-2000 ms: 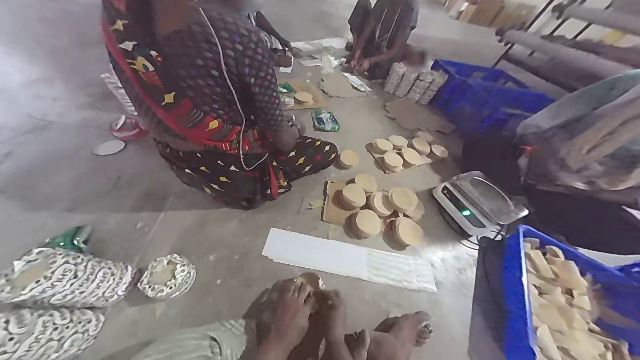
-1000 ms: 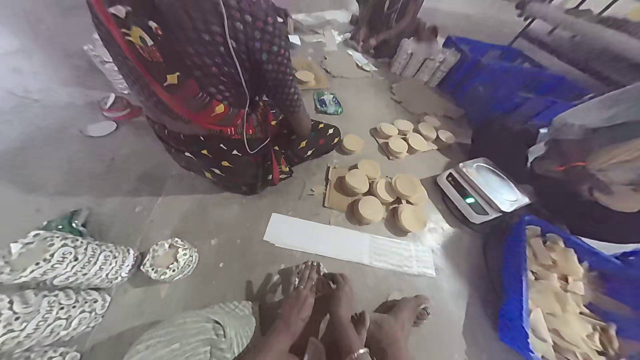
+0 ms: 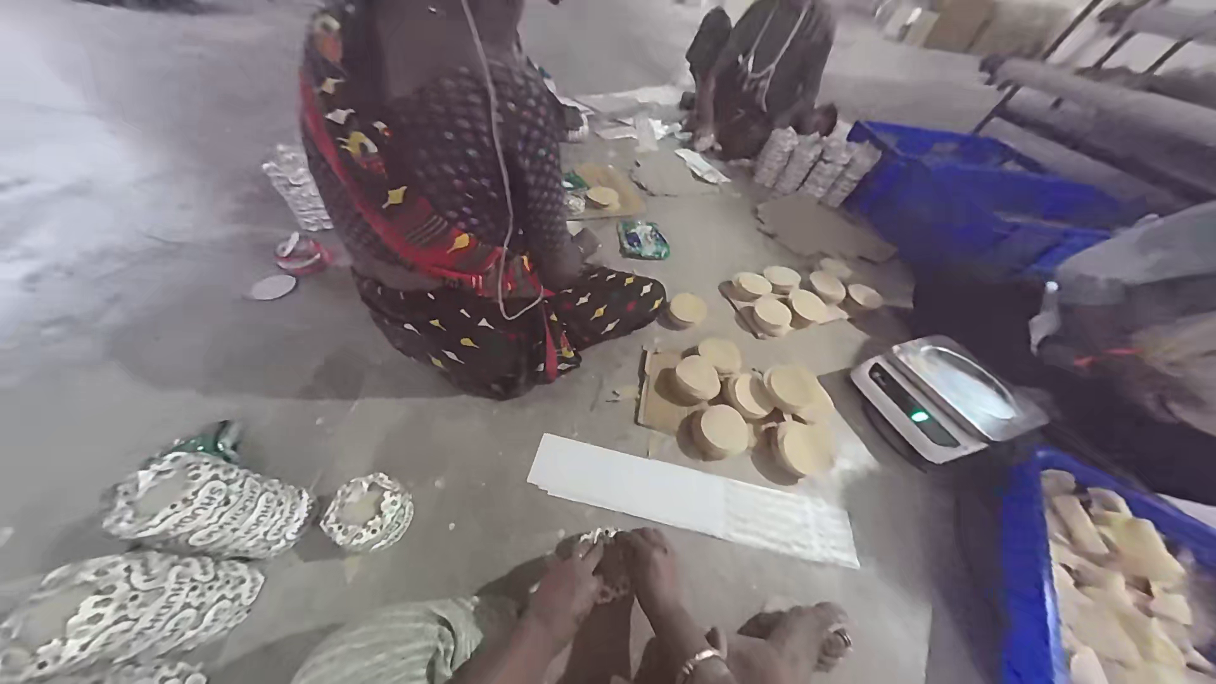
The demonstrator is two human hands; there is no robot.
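At the bottom centre, my left hand and my right hand are together around a small item in a white-and-brown patterned wrapper. My fingers cover much of it, so its contents are hidden. Just beyond my hands lies a fanned stack of white paper strips. Past the strips, piles of round tan discs rest on cardboard. To my left is a round patterned packet, beside longer rolls of similar packets.
A digital scale stands at right, near a blue crate of tan pieces. A seated person is ahead, with others further back and at the right edge. More discs lie on cardboard. A green packet is on the floor.
My hands have drawn closer together around the item. Patterned wrapper now shows between them, where a tan surface showed two seconds ago. The paper strips and disc piles have stayed put.
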